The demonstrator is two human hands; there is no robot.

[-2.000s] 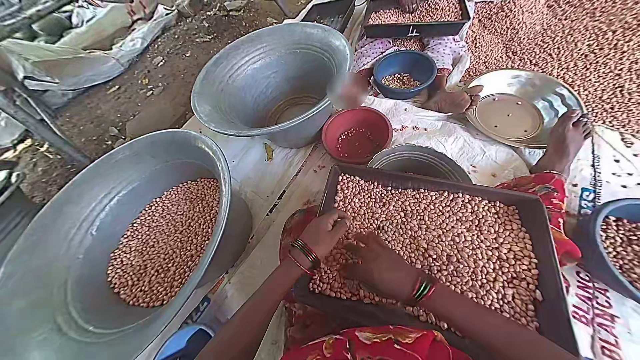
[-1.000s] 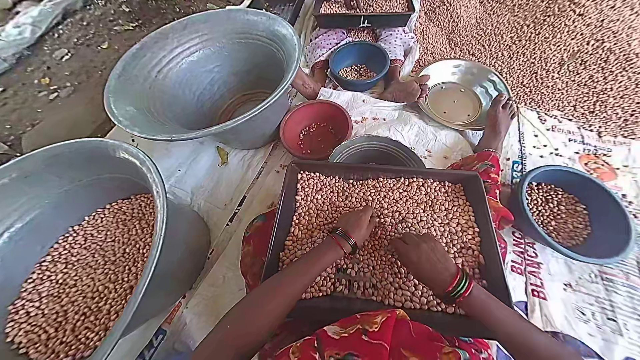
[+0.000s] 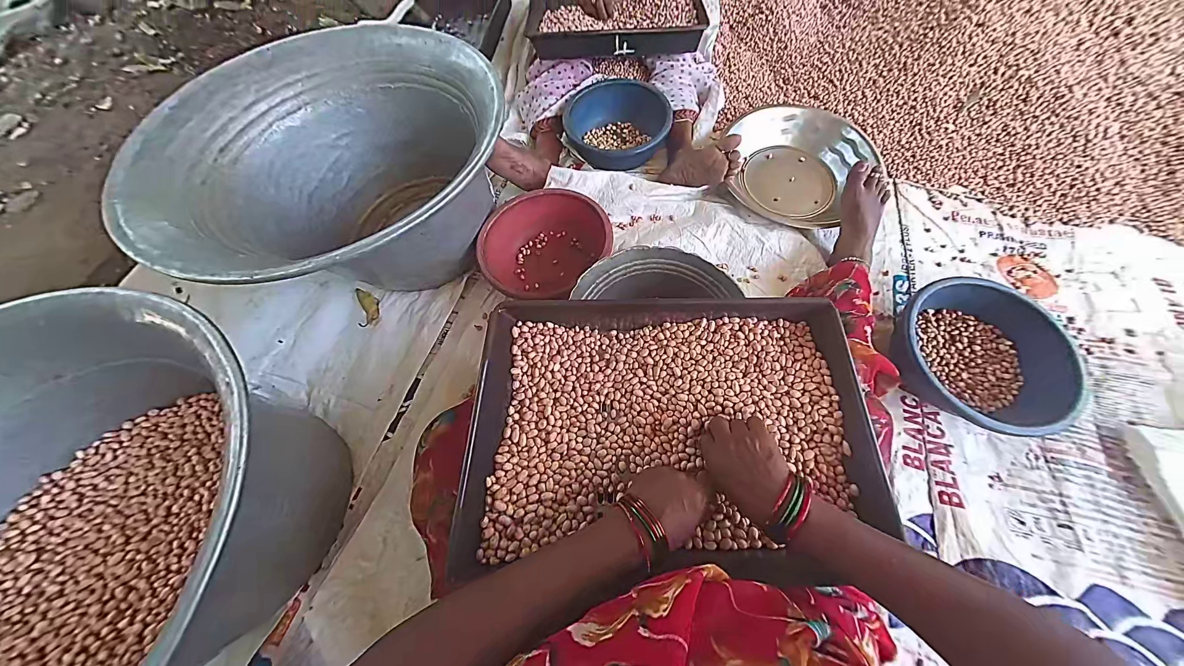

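A dark rectangular tray (image 3: 871, 444) rests across my lap, filled with a layer of pinkish-brown nuts (image 3: 638, 388) that look like shelled peanuts. My left hand (image 3: 668, 502) lies low on the nuts near the tray's front edge, its fingers hidden, bangles at the wrist. Just to its right and slightly farther up, my right hand (image 3: 745, 462) presses on the nuts with its fingers curled down; the two hands touch or nearly touch. Whether either hand grips any nuts is not visible.
Left stand two large metal tubs, one (image 3: 296, 166) with a bare bottom, one (image 3: 236, 444) holding nuts. Beyond the tray are a red bowl (image 3: 592, 222), a grey bowl (image 3: 657, 268) and a steel plate (image 3: 832, 139). A blue bowl (image 3: 1054, 370) sits right. Opposite, a person has another tray (image 3: 615, 43).
Both hands were apart over the nuts a second ago; now they are close together near the tray's front edge. The view has shifted.
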